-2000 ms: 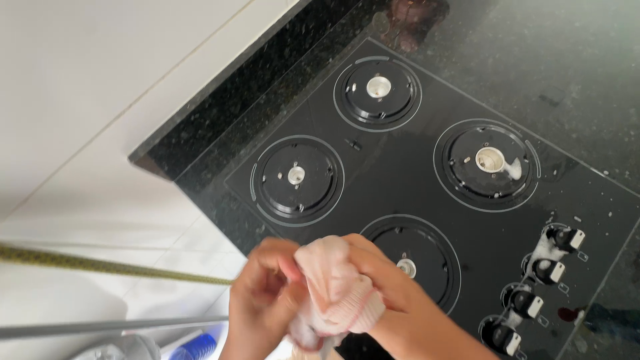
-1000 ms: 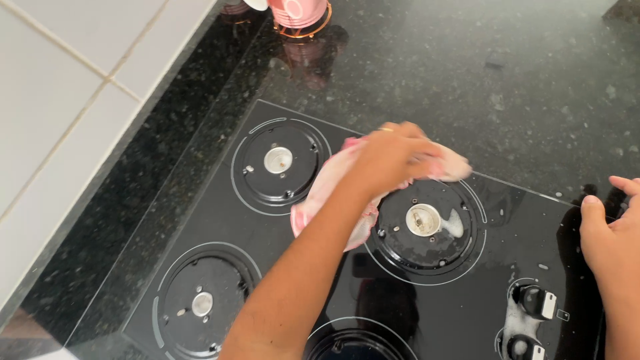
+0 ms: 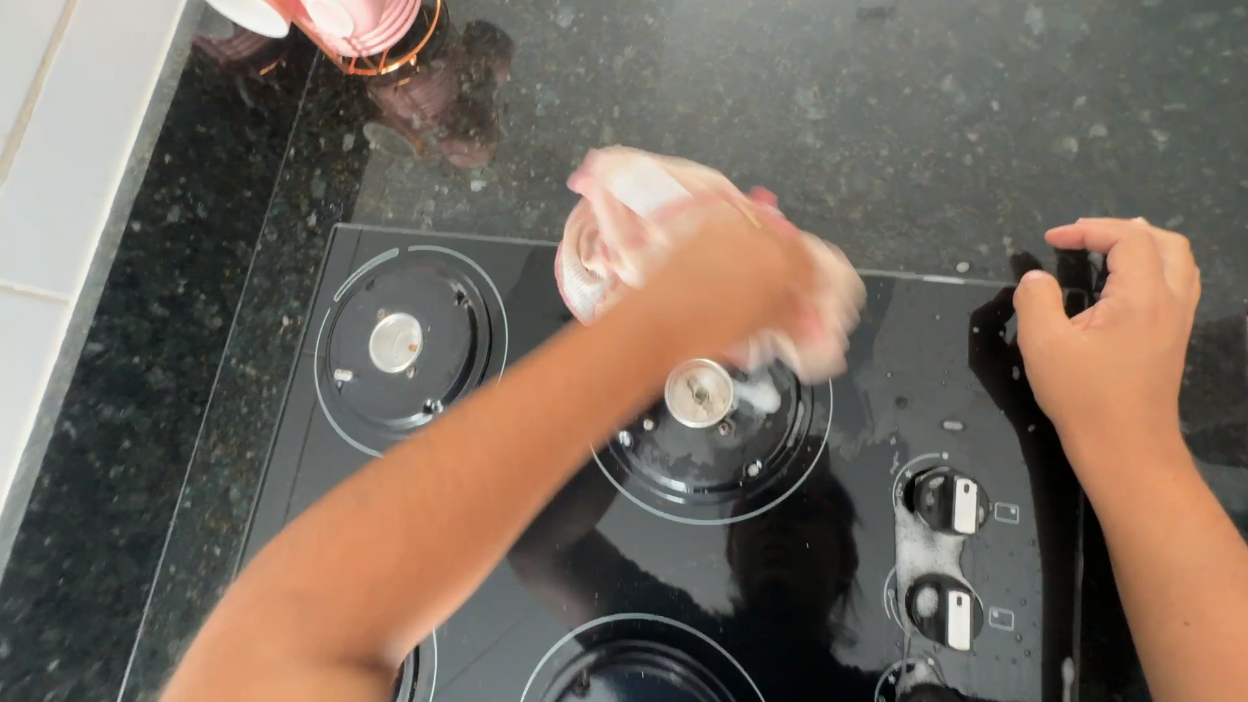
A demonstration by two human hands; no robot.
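Observation:
My left hand [image 3: 741, 268], blurred, presses a crumpled pink and white cloth [image 3: 629, 210] over the back edge of a black glass cooktop [image 3: 907, 370]. Part of the cloth hangs over the back of a burner recess [image 3: 673, 478] with a metal centre [image 3: 699, 393] and white suds beside it. My right hand [image 3: 1116, 331] is at the cooktop's right edge, thumb and fingers apart, holding nothing. Black control knobs [image 3: 951, 501] with foam around them are on the right. Another bare burner recess [image 3: 409, 341] lies on the left. My left forearm hides part of the cooktop.
Dark speckled stone countertop [image 3: 926, 127] surrounds the cooktop. Pink cups [image 3: 366, 24] in a copper-coloured wire stand are at the upper left. White wall tiles [image 3: 58, 195] run along the left. Water drops and wet patches show near the knobs.
Two seconds ago both hands gripped the bunched cloth over the front of the cooktop. Now only my left hand has it, at the back edge, and my right hand is apart from it.

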